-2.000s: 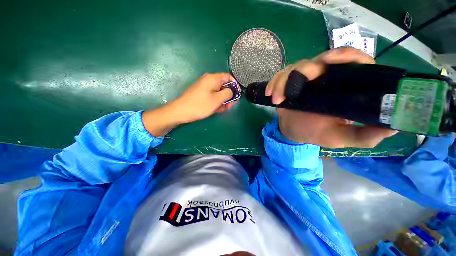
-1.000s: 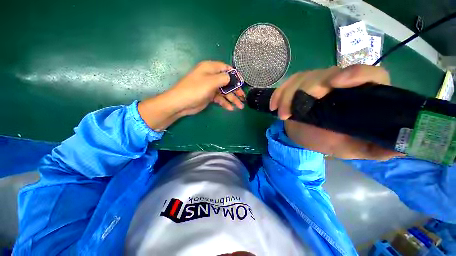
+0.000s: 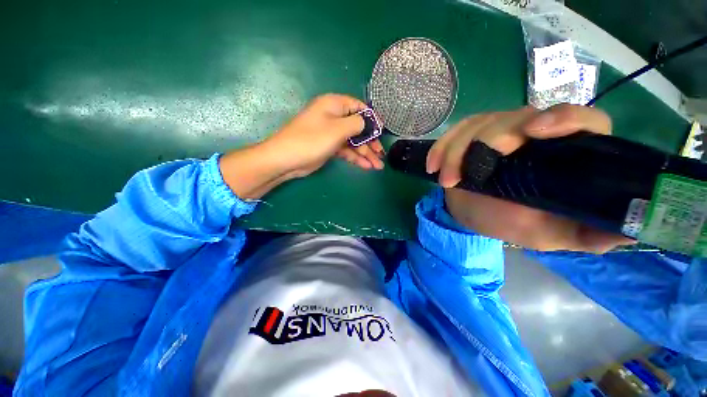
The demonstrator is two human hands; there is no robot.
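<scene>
My left hand (image 3: 314, 139) holds a small square device housing (image 3: 367, 126), dark with a pale rim, between thumb and fingers. My right hand (image 3: 527, 178) is wrapped around a thick black electric screwdriver (image 3: 574, 174) with a green label near its rear. The screwdriver lies roughly level, its nose pointing left, close to my left fingertips and just below the housing; whether the bit touches anything is too small to tell. A round screw tray (image 3: 413, 87) with silvery speckle sits on the green bench just beyond the housing and the screwdriver's nose.
Clear plastic bags with white labels (image 3: 555, 66) lie right of the tray. A black cable (image 3: 647, 71) runs at the upper right. A pale strip (image 3: 612, 50) borders the green bench (image 3: 155, 93). Another person's blue sleeve (image 3: 620, 283) shows at the right. Boxes (image 3: 620, 380) are at the lower right.
The housing has tilted in my left fingers since the earliest frame. The screwdriver's nose has drawn back right from it and its rear has swung lower. The tray and bags appear farther right.
</scene>
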